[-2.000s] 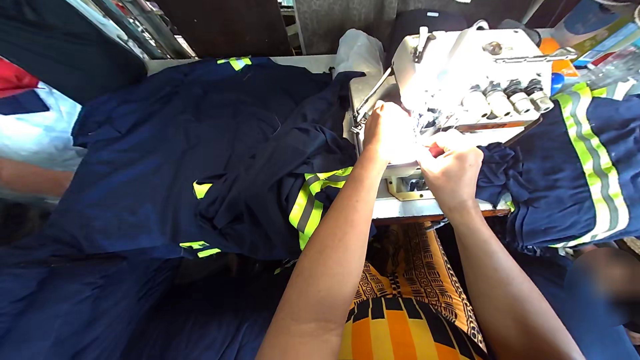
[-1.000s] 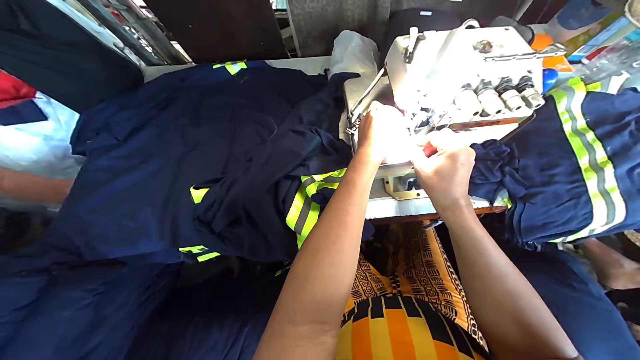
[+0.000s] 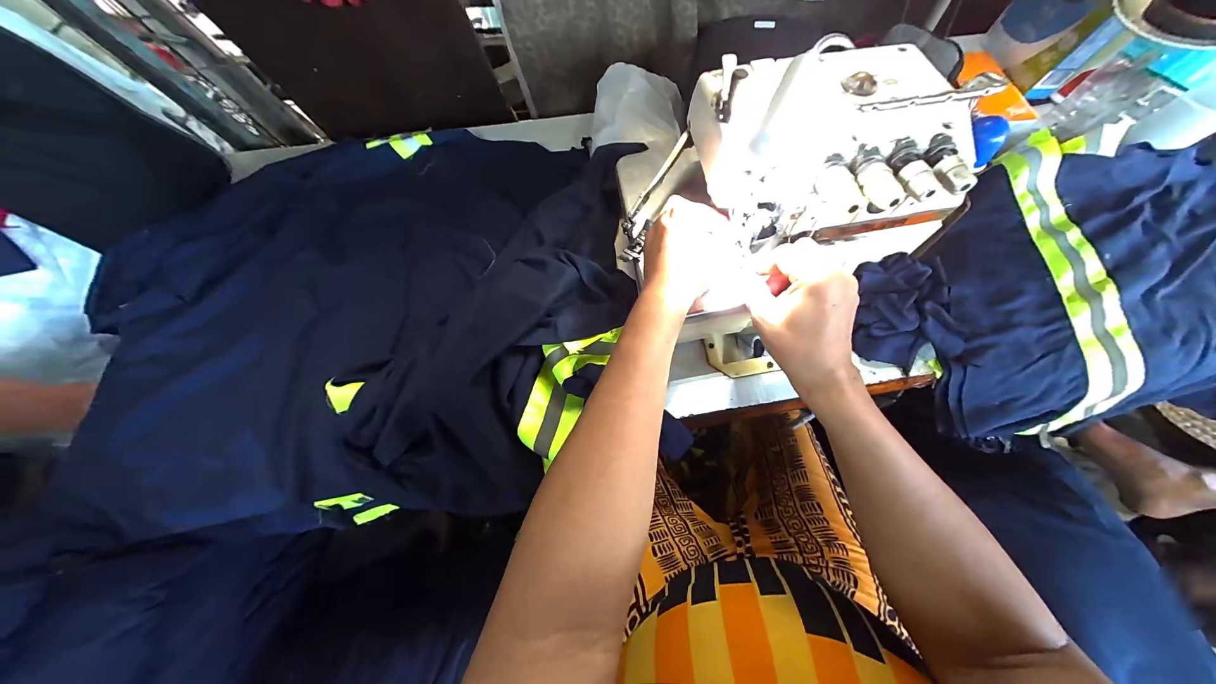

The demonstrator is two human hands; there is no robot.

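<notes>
A white overlock sewing machine [image 3: 760, 104] with several tension dials stands at the upper middle, partly washed out by glare. My left hand [image 3: 686, 249] is at the left of its needle area, fingers bent. Close beside it, my right hand [image 3: 806, 299] has its fingers curled near the needle area, with something small and red at the fingertips. Glare hides what either hand may hold. Dark navy garments [image 3: 399, 256] with yellow-green reflective strips lie to the left of the machine. Another navy garment [image 3: 988, 313] with a reflective band lies to the right.
A whitish plastic bag [image 3: 636, 104] stands behind the machine's left side. At the upper right are an orange box [image 3: 996, 87], a blue object [image 3: 990, 138] and clear plastic items. Another person's arm [image 3: 43, 407] shows at the left edge, and a bare foot [image 3: 1154, 480] at the right.
</notes>
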